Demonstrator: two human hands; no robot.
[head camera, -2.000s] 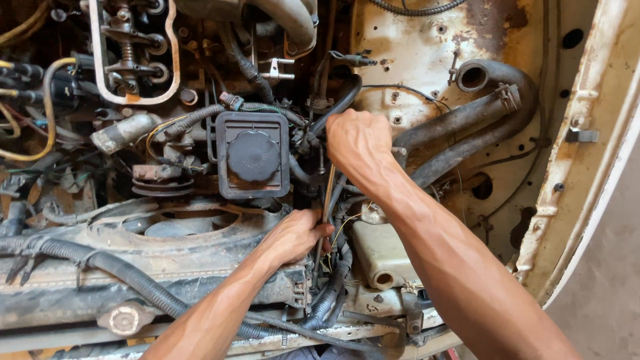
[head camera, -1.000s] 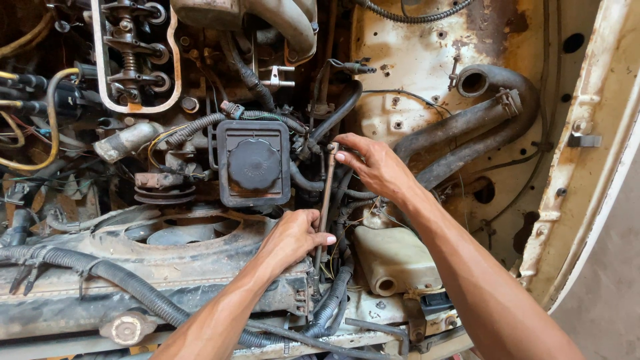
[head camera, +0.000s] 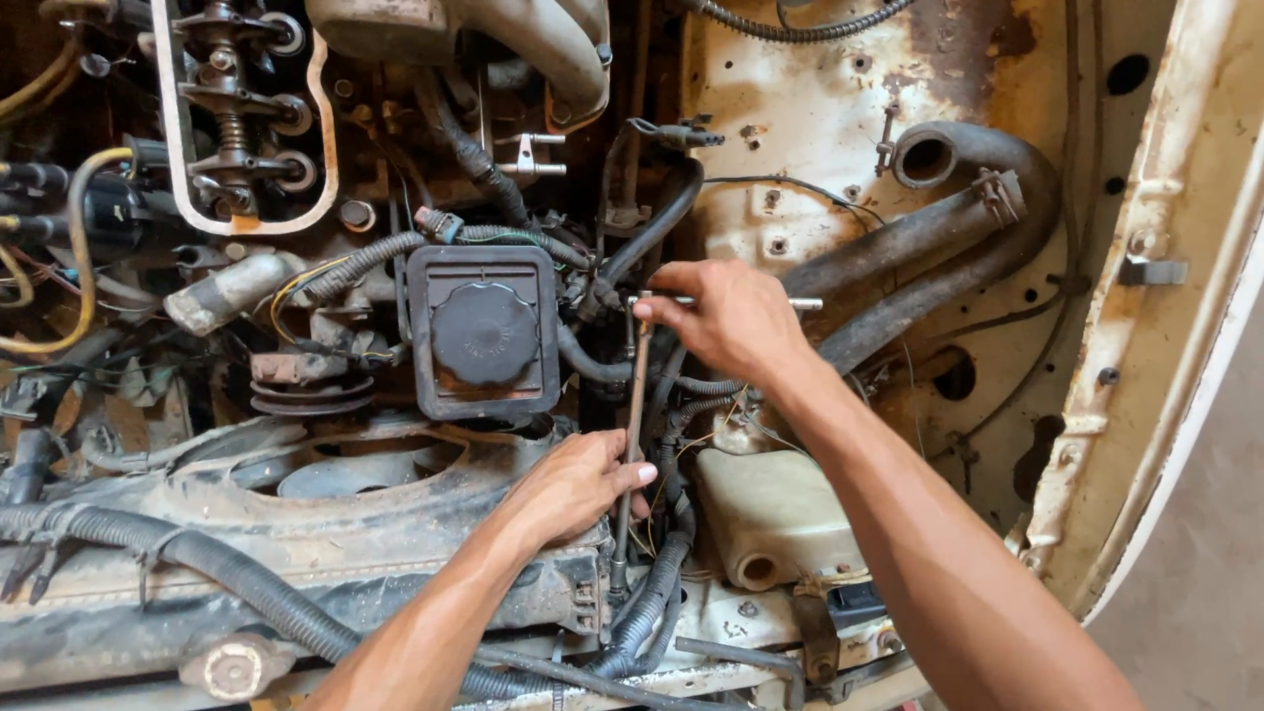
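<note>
A long metal T-handle wrench (head camera: 640, 380) stands beside the radiator's end, its lower tip down by the front crossmember. My left hand (head camera: 588, 484) is closed around the middle of its shaft. At the top, my right hand (head camera: 726, 316) grips the sliding crossbar, whose end (head camera: 807, 304) sticks out to the right past the hand. The fastener under the wrench's lower end is hidden. To the left of the shaft is a black square housing with a round oil filler cap (head camera: 486, 333).
The radiator (head camera: 395, 583) lies along the front, with a corrugated conduit (head camera: 237, 578) across it. A plastic reservoir (head camera: 775, 513) and thick rubber hoses (head camera: 918, 232) are on the right. Exposed rocker arms (head camera: 232, 118) show at upper left. The body edge (head camera: 1126, 296) bounds the right.
The crossbar now points right from the wrench's top; one second ago it did not show there. My right hand has shifted its hold at the top, while my left hand stays around the shaft.
</note>
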